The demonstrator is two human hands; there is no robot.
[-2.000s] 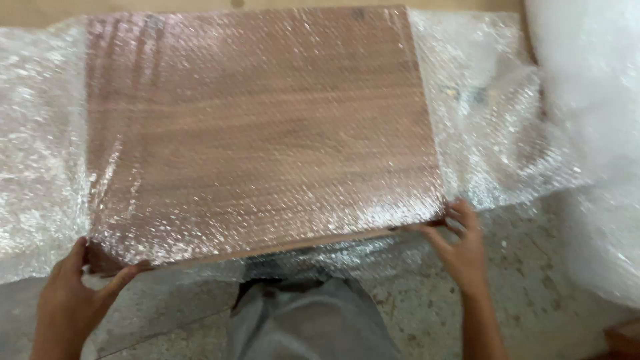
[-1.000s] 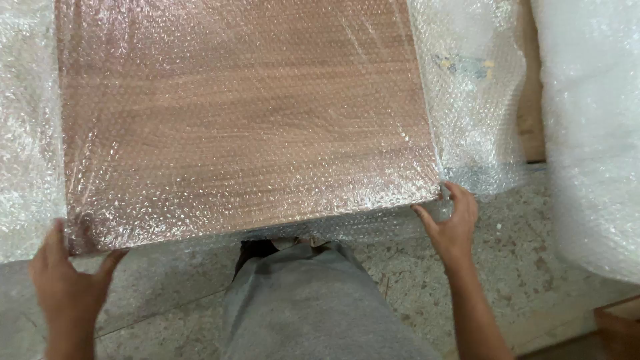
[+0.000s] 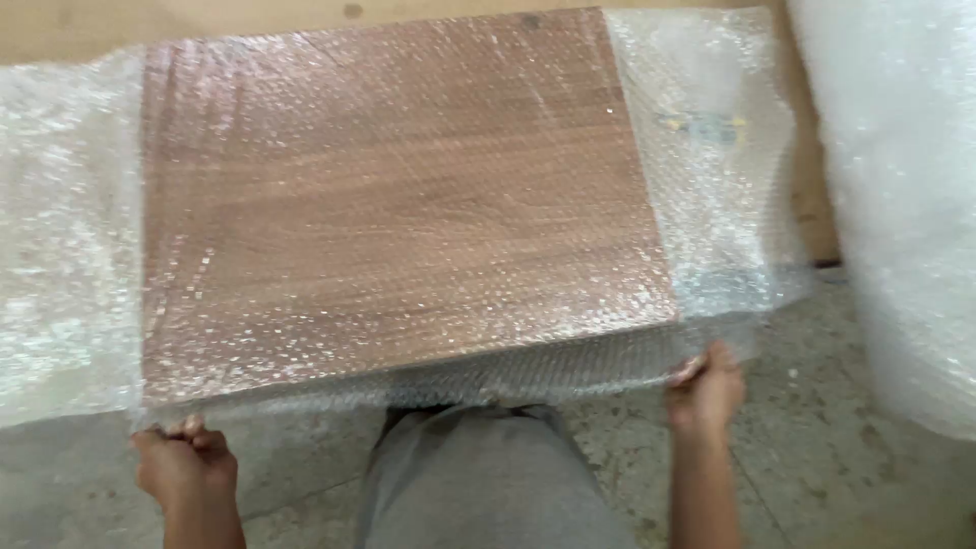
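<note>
A rectangular wood-grain panel point(image 3: 412, 206) lies flat under clear bubble wrap point(image 3: 709, 198), which extends past it on both sides. Below the panel's near edge hangs a strip of the wrap. My left hand point(image 3: 187, 457) is closed on this strip near the panel's lower left corner. At the lower right corner, my right hand point(image 3: 705, 389) grips the same near edge of the wrap, its fingers bunched around the film. Both hands are a little off the panel itself. Blur hides the exact fingertip contact.
A large roll of bubble wrap point(image 3: 900, 191) stands at the right. A tan work surface point(image 3: 252, 17) shows behind the panel and beside the roll. My clothed lap or leg point(image 3: 488, 480) is below the near edge, above a speckled floor point(image 3: 808, 427).
My hands have left the panel's near corners and closed on the wrap's near edge. That strip of wrap is now drawn out toward me from the panel.
</note>
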